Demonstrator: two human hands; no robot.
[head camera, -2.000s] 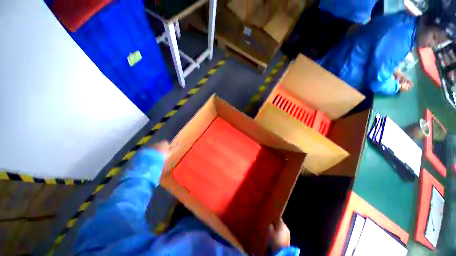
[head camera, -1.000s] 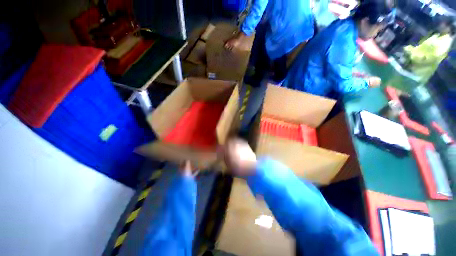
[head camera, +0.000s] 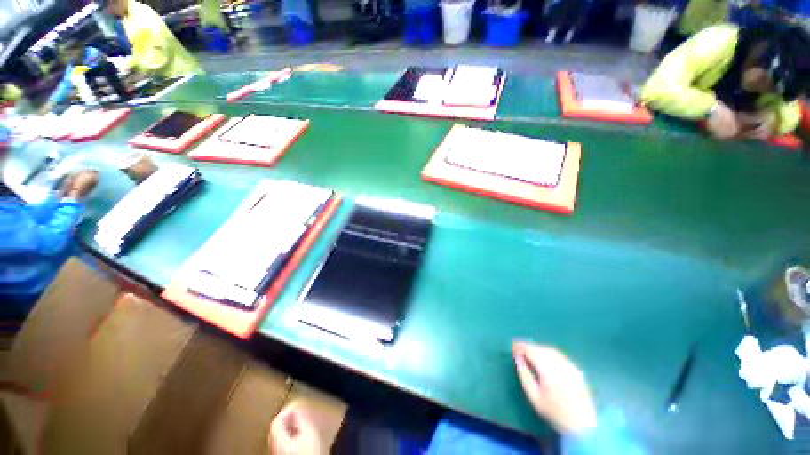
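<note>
A glossy black screen module (head camera: 369, 267) lies on the green bench in front of me. To its left, white-faced panels (head camera: 258, 235) lie stacked on an orange-red foam tray (head camera: 218, 311). My right hand (head camera: 555, 387) is low over the bench, right of the black module, with fingers curled; whether it holds anything is unclear. My left hand (head camera: 297, 431) is blurred at the bottom edge, beside the brown carton (head camera: 115, 364) and below the bench edge; its fingers cannot be made out.
More panels are piled (head camera: 146, 209) at left by another worker's hands. Trays with panels (head camera: 506, 160) lie farther back on the bench. A dark slim tool (head camera: 683, 378) and crumpled white pieces (head camera: 773, 373) lie at right. A person in yellow (head camera: 697, 75) works across the bench.
The view has swung right from the cartons to the bench. The open carton with the red inside is no longer in my hands. My right hand is now over the bench.
</note>
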